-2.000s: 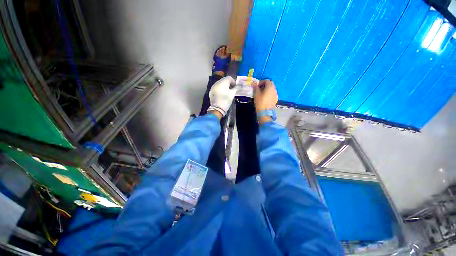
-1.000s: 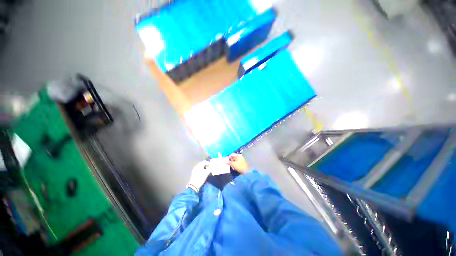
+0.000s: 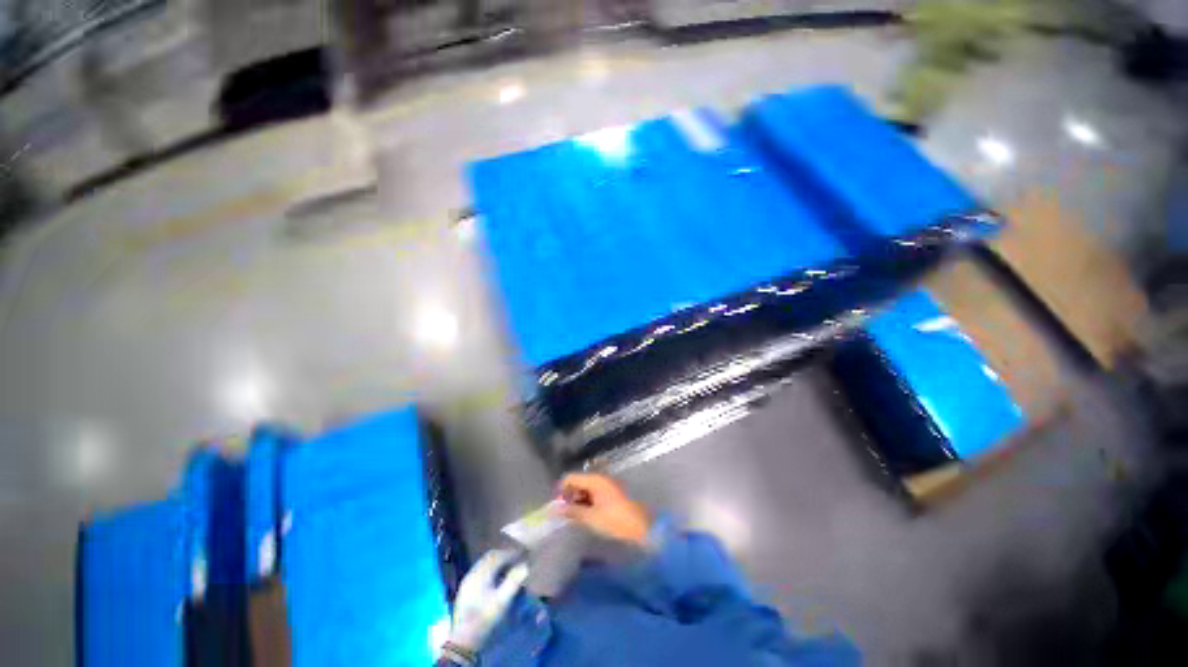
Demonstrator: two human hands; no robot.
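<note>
My right hand (image 3: 606,507), bare, pinches a small white paper label (image 3: 533,524) at its right end, low in the middle of the view. A faint yellow patch shows on the label near the fingertips. My left hand (image 3: 487,597), in a white knit glove, is just below and left of the label. Blur hides whether its fingers touch the label or hold anything.
Large blue-wrapped packs (image 3: 651,241) stand ahead. More blue packs (image 3: 358,534) are at the lower left. A smaller blue pack (image 3: 948,378) lies by brown cardboard (image 3: 1062,267) at the right. Grey floor (image 3: 261,313) lies between them.
The view has turned and blurred, from the green bench and metal frames to other blue packs. The label is now tilted, with my left hand lower beside it; my right hand still holds it.
</note>
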